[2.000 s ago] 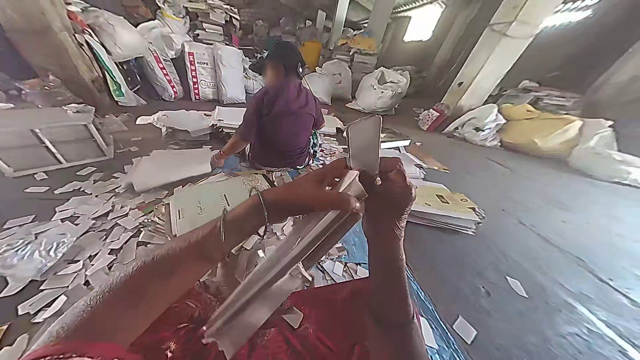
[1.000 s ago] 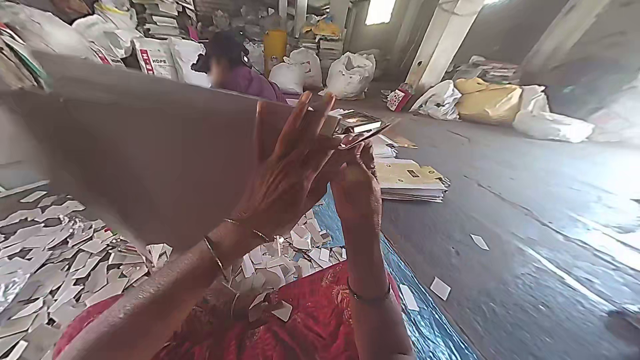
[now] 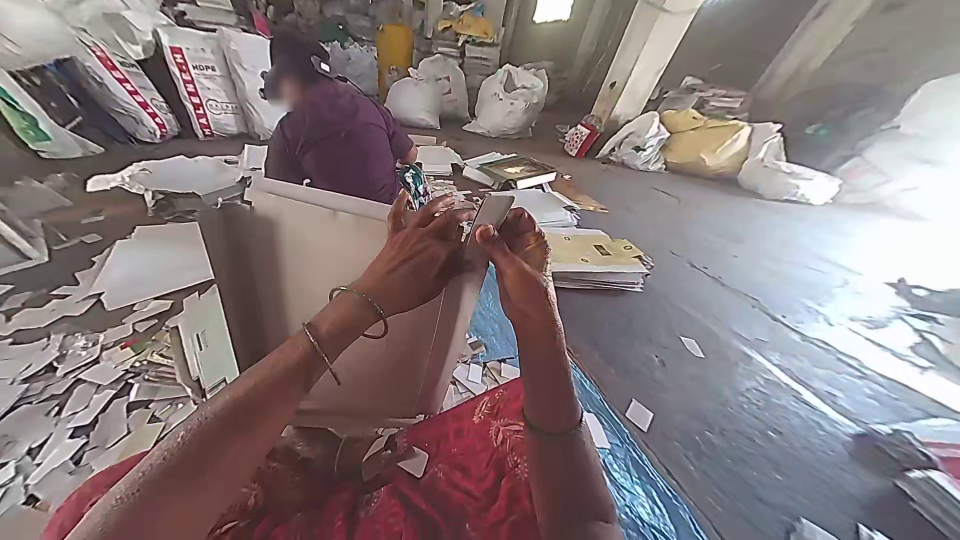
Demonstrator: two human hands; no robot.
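Note:
A large grey-white cardboard sheet with folded edges (image 3: 345, 300) stands tilted across my lap, its lower part near the red cloth. My left hand (image 3: 427, 251) lies at its upper right edge with the fingers spread; whether they grip the edge is unclear. My right hand (image 3: 521, 259) is closed around a flat greyish piece (image 3: 493, 214), thumb on its face, at the sheet's top right corner. Whether that piece is a blade or part of the board cannot be told. Small board scraps (image 3: 414, 462) lie on the red cloth over my lap.
A person in a purple top (image 3: 345, 142) sits just beyond the sheet. Torn paper and board pieces (image 3: 97, 375) cover the floor at left. A stack of papers (image 3: 596, 262) lies right of my hands, beside a blue plastic sheet (image 3: 637, 480). Filled white sacks (image 3: 510, 101) stand behind.
The large sheet, raised across the left of the view a second ago, now stands lower over my lap. The narrower folded board seen two seconds ago is no longer recognisable as such.

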